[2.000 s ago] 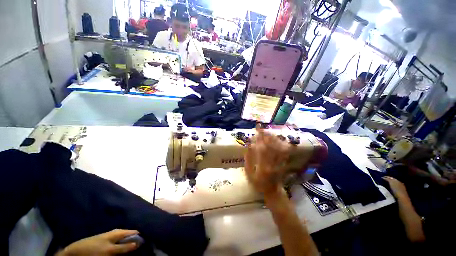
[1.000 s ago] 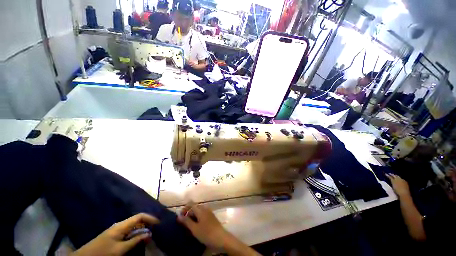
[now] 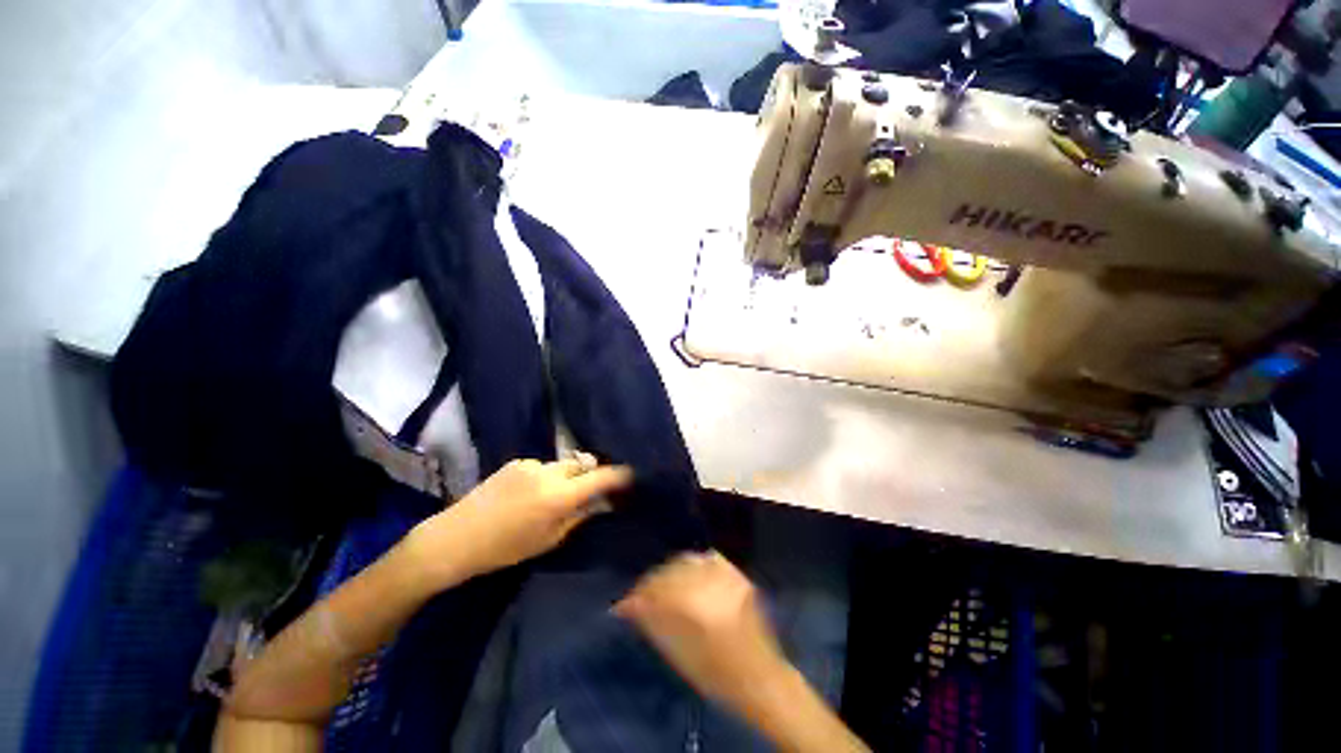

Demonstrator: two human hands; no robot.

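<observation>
A dark garment piece (image 3: pixel 493 324) with white inner parts lies heaped left of the machine and hangs over the table's front edge. My left hand (image 3: pixel 533 508) is shut on the garment near that edge. My right hand (image 3: pixel 703 611) is blurred at the garment's lower right end, its fingers curled; whether it grips the cloth cannot be told. The cream sewing machine (image 3: pixel 1015 221) marked HIKARI stands to the right, with no cloth under its needle area.
Small red and yellow loops (image 3: pixel 941 263) lie behind the needle area. A striped bundle and a black card (image 3: pixel 1250 500) lie right of the machine. Blue baskets (image 3: pixel 111 618) stand below the table. Dark cloth (image 3: pixel 1000 52) lies behind the machine. The phone's edge (image 3: pixel 1213 22) shows at the top.
The view has turned down and left. My right hand has come from the machine head to the garment at the table's front edge. My left hand stays at the garment.
</observation>
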